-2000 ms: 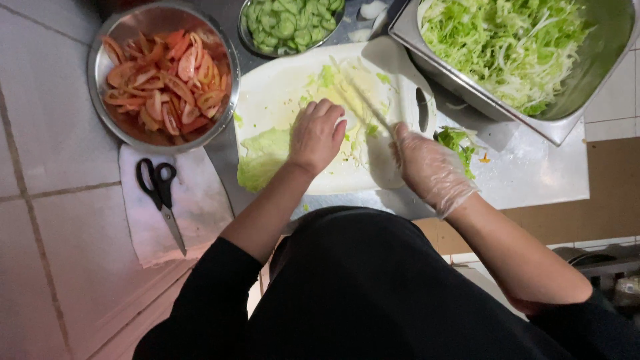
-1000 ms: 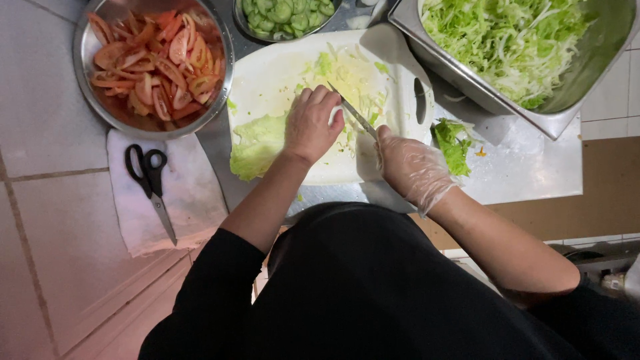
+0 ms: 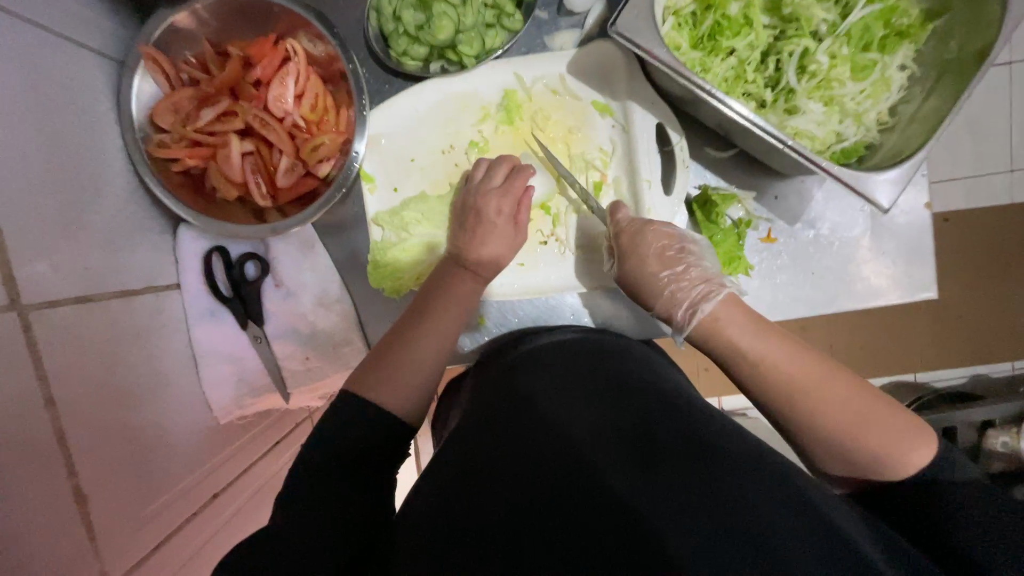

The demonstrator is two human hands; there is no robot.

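My right hand, in a clear plastic glove, grips a kitchen knife whose blade points up and left over the white cutting board. My bare left hand presses down on a pale green lettuce leaf at the board's left side, its fingers curled just left of the blade. Part of the leaf is hidden under that hand. Shreds of lettuce lie scattered over the board's middle and upper part.
Around the board are a steel bowl of sliced tomatoes, a dish of sliced cucumbers, a deep steel pan of shredded lettuce, and a lettuce scrap. Black-handled scissors rest on a white cloth.
The knife, blurred over the upper board two seconds ago, has come down nearer my left hand and shows sharply. My left hand stays on the leaf.
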